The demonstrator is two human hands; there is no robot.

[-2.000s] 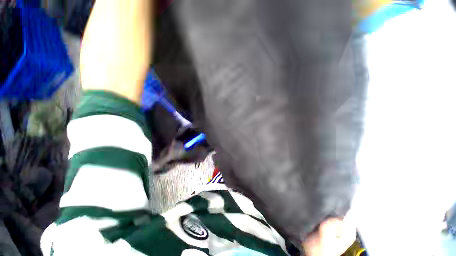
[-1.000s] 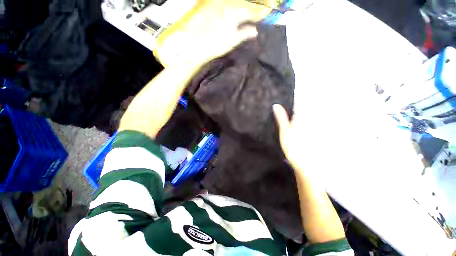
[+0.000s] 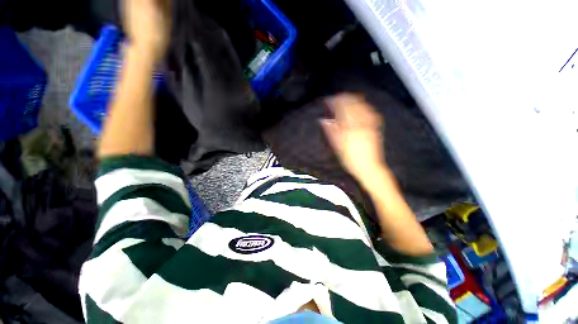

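My left hand (image 3: 147, 25) is blurred at the top edge, beside a dark grey cloth panel (image 3: 215, 82) that hangs down over a blue crate area. Its fingertips are hard to make out, so its grip cannot be told. My right hand (image 3: 355, 126) is blurred above another dark cloth (image 3: 412, 145) that lies over my lap and under the table edge. Its thumb and fingers look apart, with nothing seen between them.
The white table (image 3: 462, 95) curves down the right side. Blue crates stand at left (image 3: 22, 85), upper left (image 3: 95, 82) and top centre (image 3: 279, 50). Dark cloth is heaped at lower left (image 3: 44, 234). Yellow and coloured items (image 3: 472, 231) lie below the table edge.
My hands and the dark cloth have left the tabletop. My left hand has moved left over the crates, and my right hand is now over the lap cloth. The view has tilted down.
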